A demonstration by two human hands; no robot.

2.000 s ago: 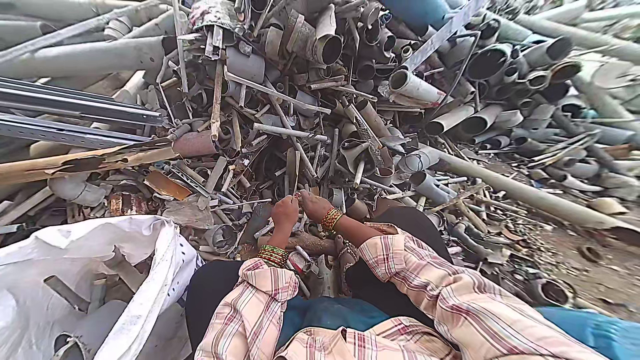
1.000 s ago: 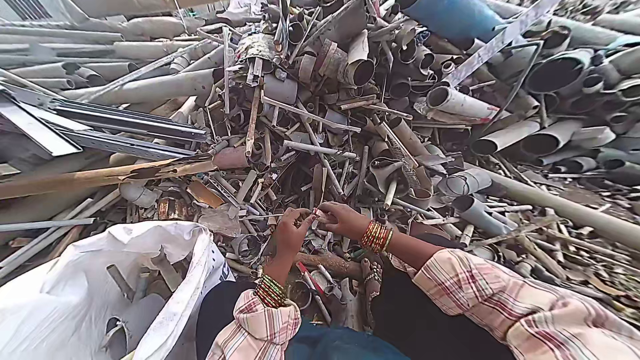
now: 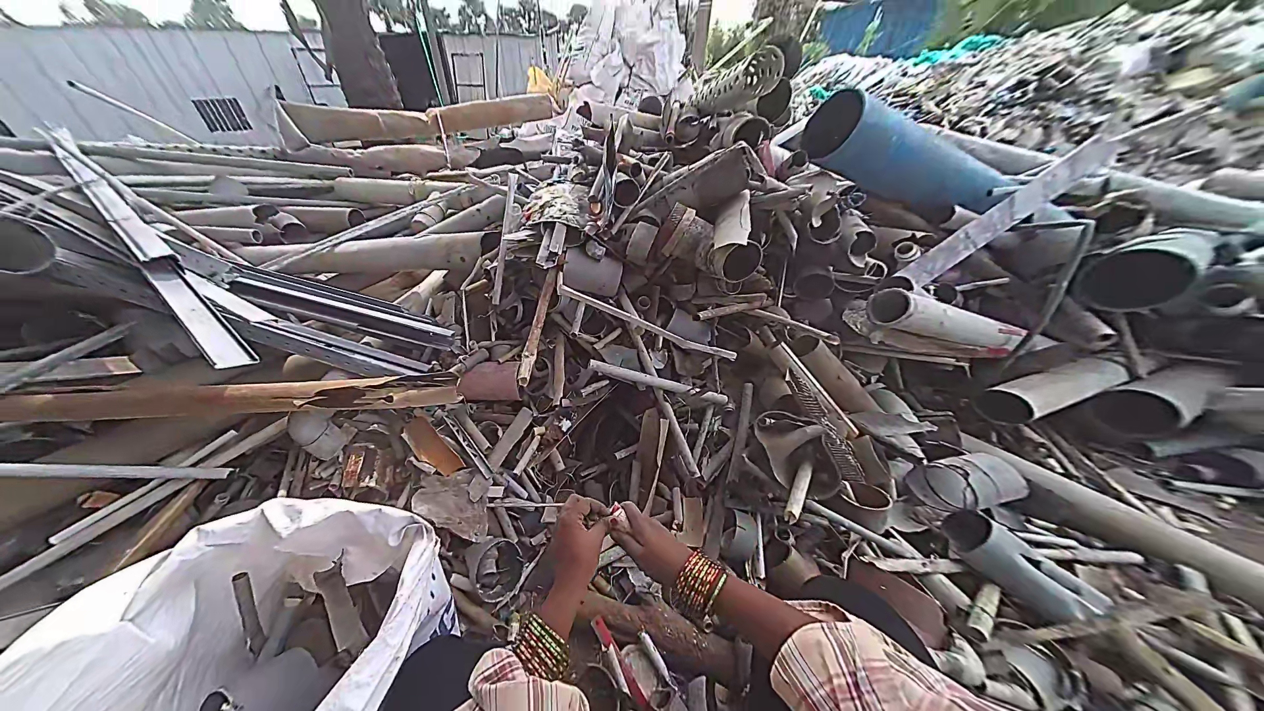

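Observation:
My left hand (image 3: 581,538) and my right hand (image 3: 637,538) meet low in the middle of the view, over a heap of scrap pipe pieces. The fingers of both are closed around a small item, partly white and red, that is mostly hidden; what it is I cannot tell. A thin pale strip (image 3: 523,505) runs leftward beside my left fingers. Beneath my wrists lie a brown pipe (image 3: 671,632) and a red strip (image 3: 617,662). At lower left, a white woven sack (image 3: 395,563) stands with its mouth wide, holding pipe offcuts.
Metal channels (image 3: 336,316) and long pipes (image 3: 375,254) lie to the left. A large blue pipe (image 3: 908,158) rests at upper right, near a flat pale bar (image 3: 1007,212). A long grey pipe (image 3: 1106,513) slants along the right. A corrugated wall (image 3: 118,79) stands behind.
The view has tilted up, showing the wall and more of the heap's back. My hands remain close together at the small item.

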